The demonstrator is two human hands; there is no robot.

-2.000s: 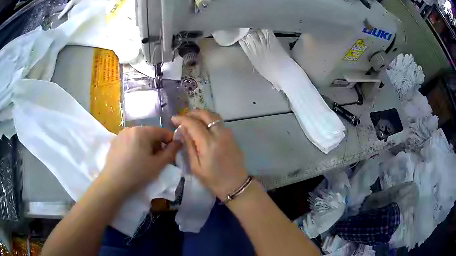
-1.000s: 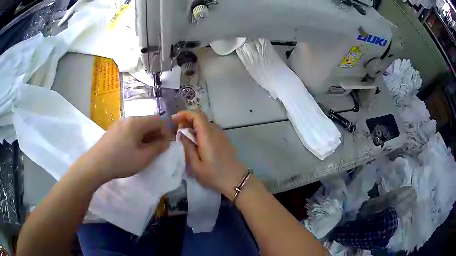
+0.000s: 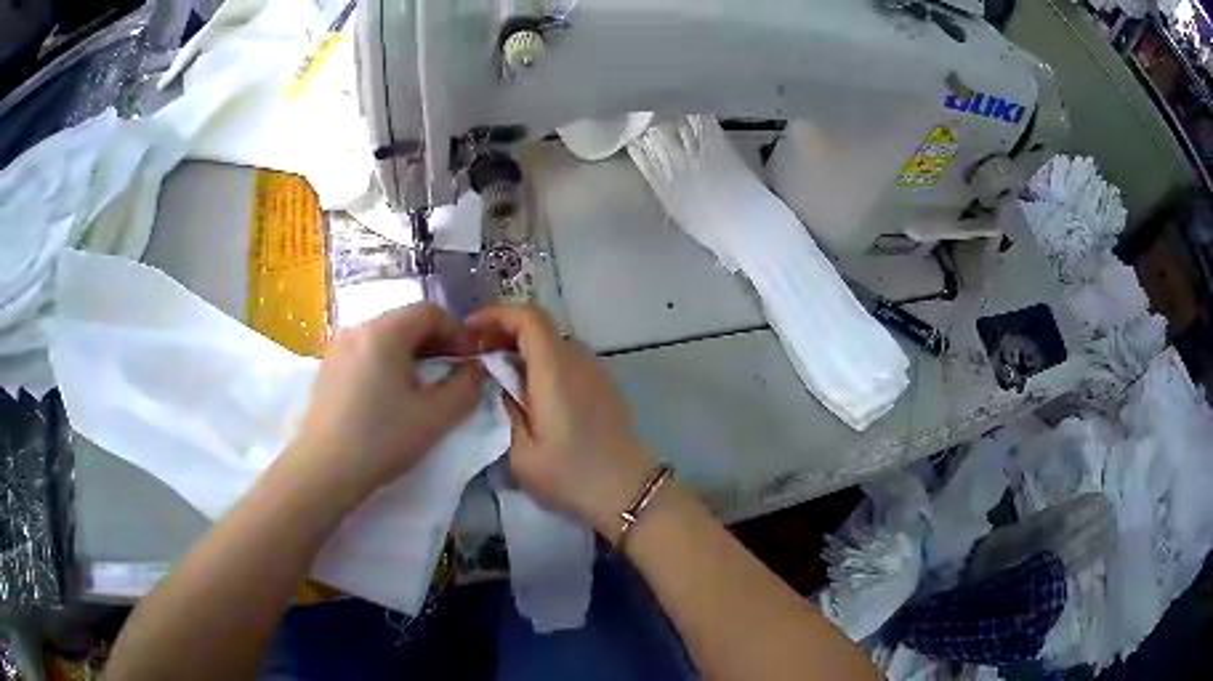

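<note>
My left hand point(image 3: 393, 386) and my right hand point(image 3: 552, 406) are close together in front of the needle plate. My left fingertips pinch the edge of the white cut panel point(image 3: 180, 379), which spreads left over the table and hangs toward my lap. My right hand pinches the white strip point(image 3: 549, 565) at its upper end; the strip hangs down over my lap. The two edges meet between my fingertips, where fingers partly hide them. The presser foot and needle point(image 3: 422, 240) are just beyond my hands, with no held fabric under them.
The sewing machine point(image 3: 745, 67) spans the top. A strip bundle point(image 3: 785, 273) lies right of the needle under its arm. White panels point(image 3: 53, 200) lie far left. White bundles point(image 3: 1117, 492) pile beyond the table's right end. Yellow-orange tape point(image 3: 286, 260) is left of the plate.
My hands stay in front of the needle, with small finger shifts at the pinched edges. The panel's lower part has swung and now hangs between my forearms. The view has shifted slightly.
</note>
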